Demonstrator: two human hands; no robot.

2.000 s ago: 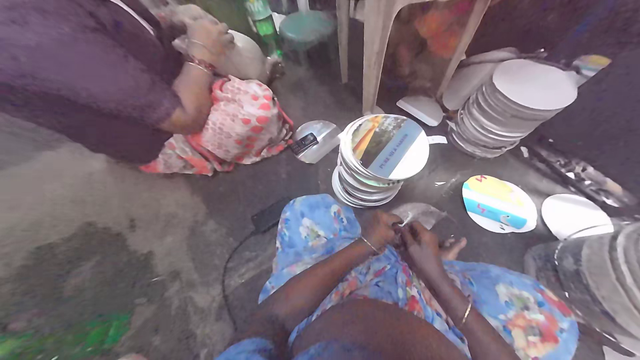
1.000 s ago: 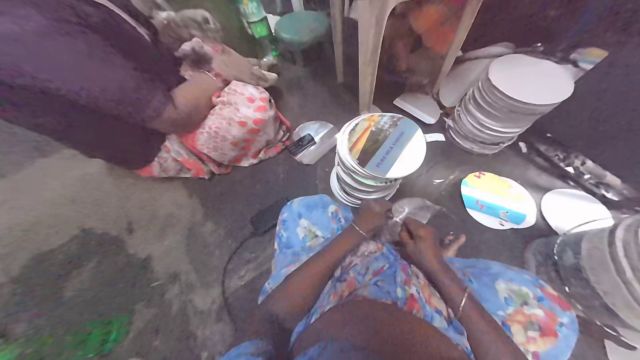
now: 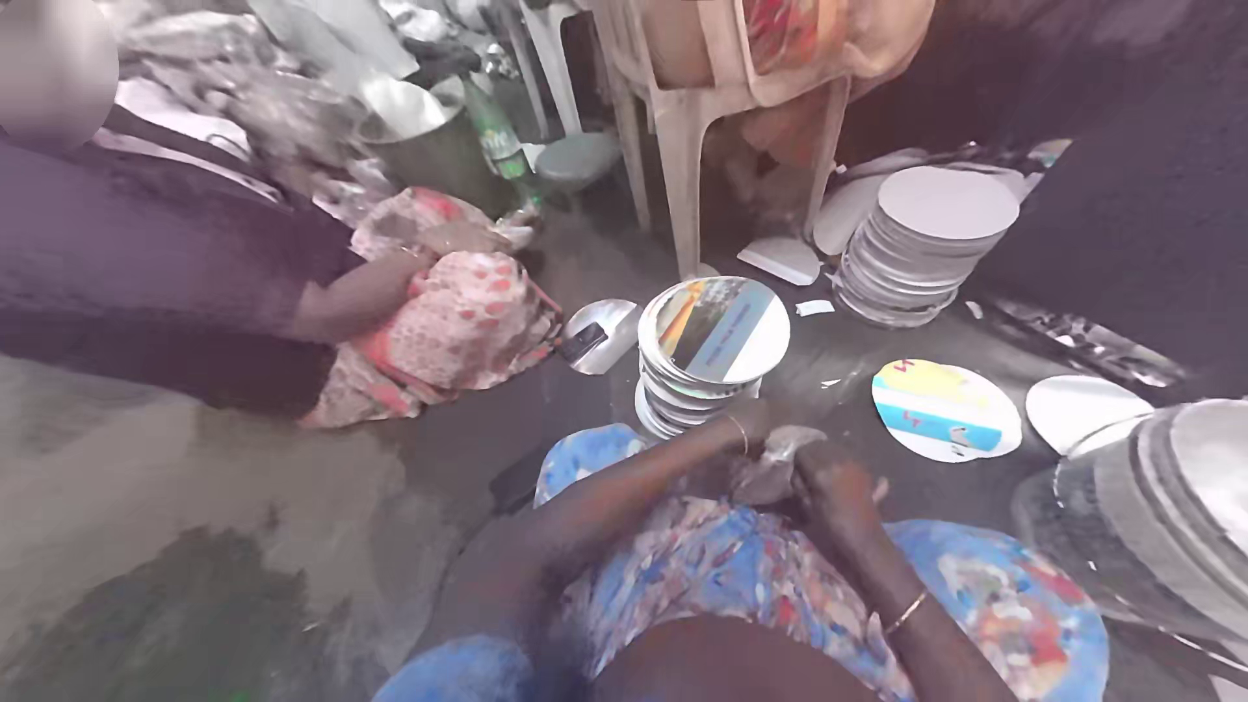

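Observation:
Between my two hands, over my lap, is a thin, crumpled translucent plastic piece (image 3: 780, 463). My left hand (image 3: 746, 429) grips its left side, right beside the near edge of a stack of round printed discs (image 3: 721, 331); its fingers are partly blurred. My right hand (image 3: 838, 478) pinches the other side with bent fingers. Farther right on the floor lie a yellow, white and blue disc (image 3: 946, 409) and a plain white disc (image 3: 1087, 414).
A person (image 3: 195, 253) sits at the left with a patterned cloth. Beyond my hands stand a plastic chair (image 3: 682, 146), a taller stack of white discs (image 3: 931, 244) and a green bottle (image 3: 497, 132). At the right edge is a stack of round containers or discs (image 3: 1180, 497). A phone (image 3: 585, 341) lies on a disc.
My hands have moved slightly apart since the earliest frame, and more of the plastic shows between them. The other person's hand has come down onto the patterned cloth.

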